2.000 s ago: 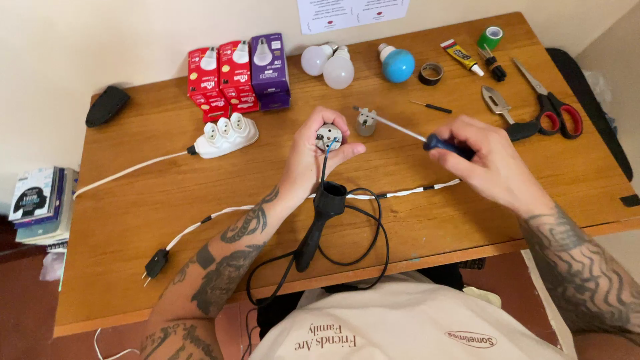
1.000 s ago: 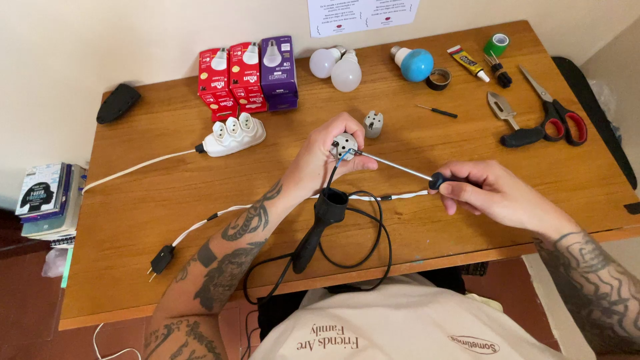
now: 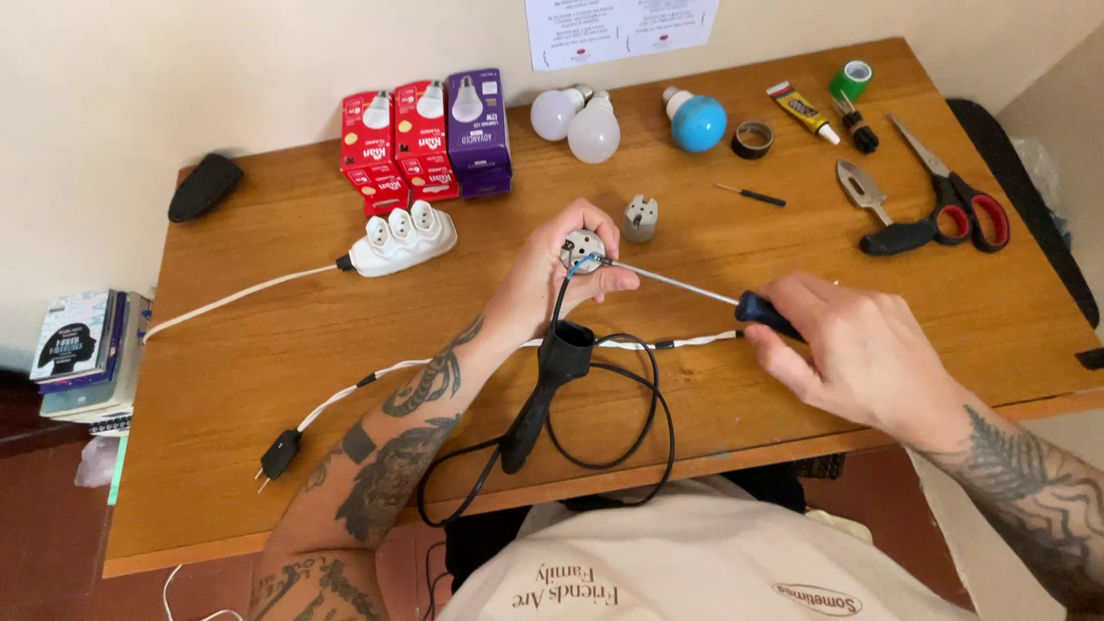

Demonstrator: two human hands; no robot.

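My left hand [image 3: 552, 267] holds a round, light grey socket part [image 3: 583, 251] with blue-ended wire at its side. A black cable [image 3: 561, 302] runs from it down through a black funnel-shaped sleeve [image 3: 565, 354]. My right hand [image 3: 849, 349] grips the dark blue handle of a screwdriver [image 3: 768, 316], whose tip meets the right side of the socket part beside the blue wire. Just behind my left hand a grey ceramic-looking socket piece [image 3: 640, 219] stands on the table. The cable loops below the sleeve, over a twisted white cord [image 3: 690, 341] with a black plug [image 3: 281, 454].
A white power strip [image 3: 404, 241] lies left, before bulb boxes [image 3: 423, 138]. Behind are white bulbs [image 3: 593, 131], a blue bulb [image 3: 699, 123] and dark tape [image 3: 753, 140]. A small screwdriver [image 3: 750, 195], a glue tube [image 3: 802, 112], green tape [image 3: 851, 80], a bladed tool [image 3: 897, 237] and scissors [image 3: 953, 190] lie right.
The screwdriver, near the grey socket piece two seconds ago, has moved left to the socket part in my left hand. The right hand now has its fingers farther over the handle.
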